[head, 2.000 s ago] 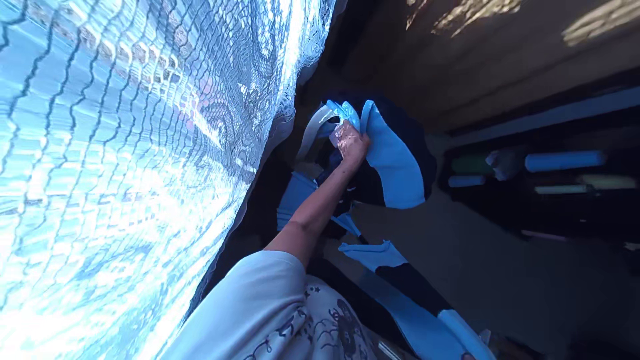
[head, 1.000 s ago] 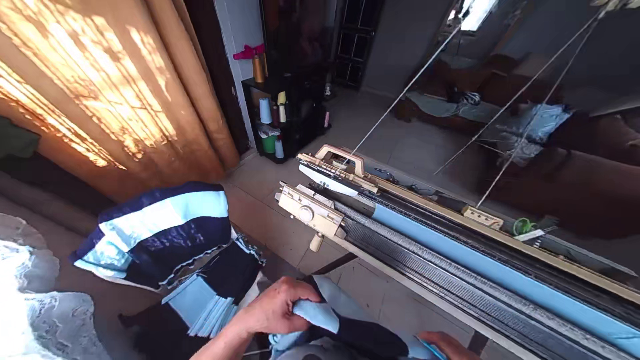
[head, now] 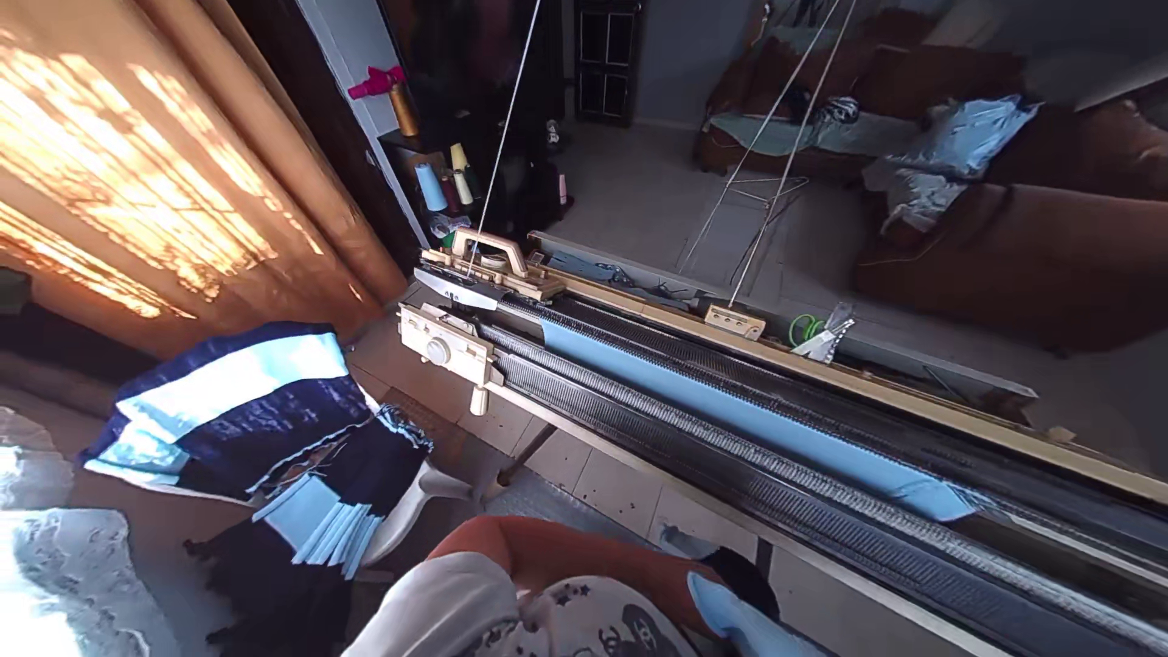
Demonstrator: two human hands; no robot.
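Note:
Neither of my hands shows; only one bent forearm crosses at the bottom, its hand out of sight near a light-blue and dark knitted piece (head: pixel 744 620). In front of me stands a flat-bed knitting machine with ribbed needle beds (head: pixel 657 438). Light-blue knitting (head: pixel 693 383) hangs between the two beds. The cream main carriage with its handle (head: pixel 493 251) and the lower carriage with a round dial (head: pixel 443 349) are at the left end. To my left, navy and light-blue knitted pieces (head: pixel 246 374) lie on a white chair (head: pixel 411 511), with folded light-blue strips (head: pixel 319 525).
Yarn cones (head: pixel 431 187) stand on a dark shelf beyond the machine's left end. Yarn strands rise from the machine. An orange curtain (head: pixel 164 164) hangs at left, white lacy fabric (head: pixel 73 584) below it. A brown sofa (head: pixel 1022 255) and a wire stand (head: pixel 771 190) are behind.
The view has swung from the curtain and chair to the machine. One second ago both hands were at the blue and dark knitted piece near my lap; now both are out of sight.

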